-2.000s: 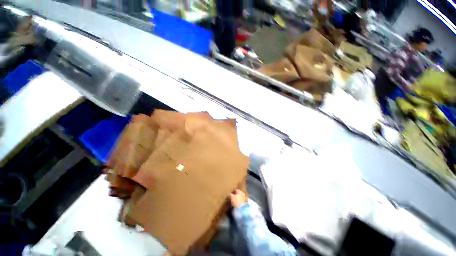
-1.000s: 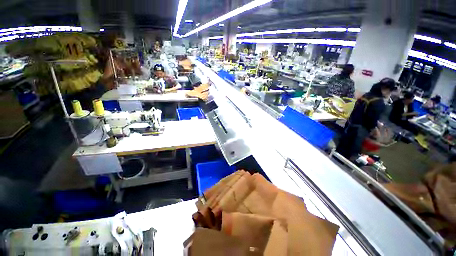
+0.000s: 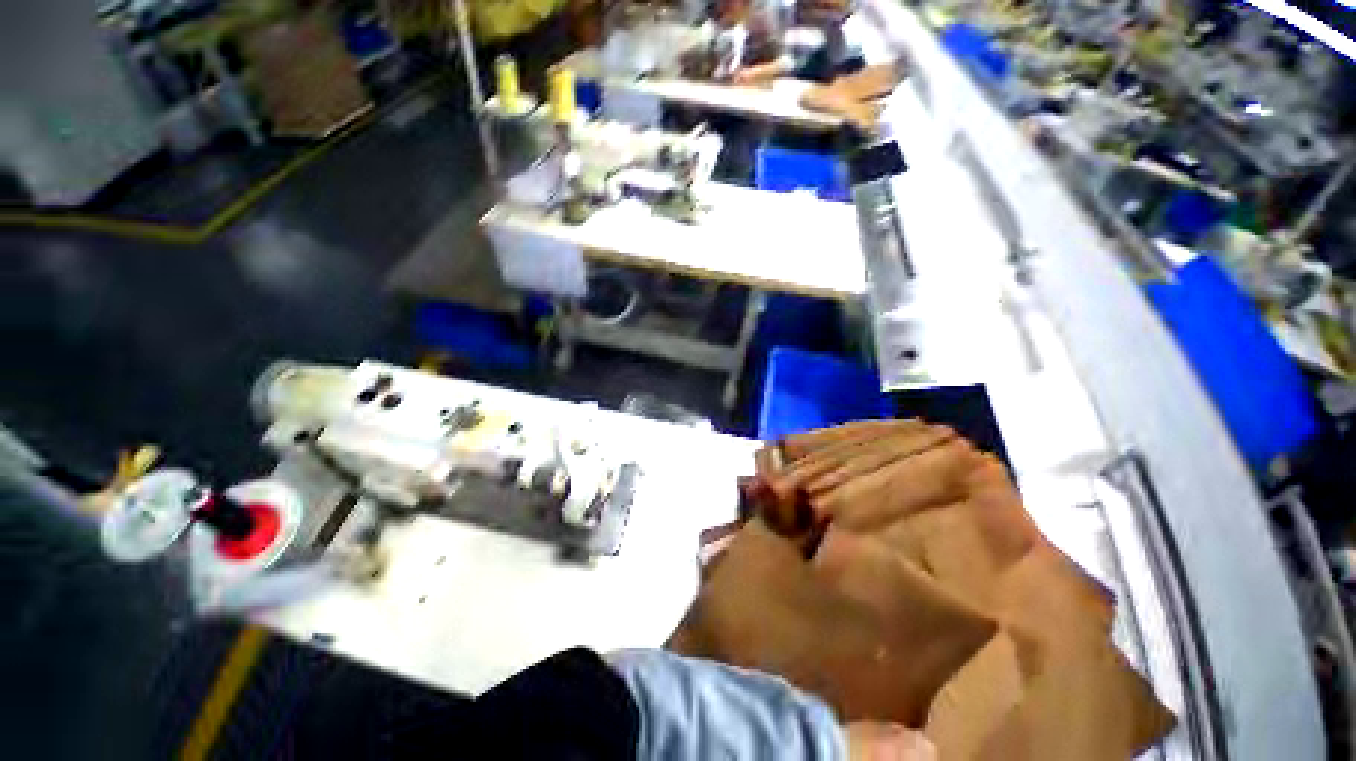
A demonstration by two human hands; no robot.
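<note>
A fanned pile of brown cut panels [image 3: 907,572] lies on the white table at the lower right, with folded, ridged edges at its far left side. My left hand [image 3: 889,742] is at the pile's near edge, cut off by the bottom of the picture. Its sleeve is black with a light blue cuff. The fingers are mostly out of the picture, so their grip cannot be told. My right hand is not in view.
A white sewing machine [image 3: 461,446] stands left of the pile, with red/black and white thread cones [image 3: 246,528] beyond it. A blue bin [image 3: 818,394] sits below the table edge. A metal rail [image 3: 1175,595] runs along the white line at the right. Another machine table [image 3: 744,238] stands ahead.
The view has tilted down and swung left since a second ago. The near machine and thread cones show more fully, and my left forearm has come into view at the pile.
</note>
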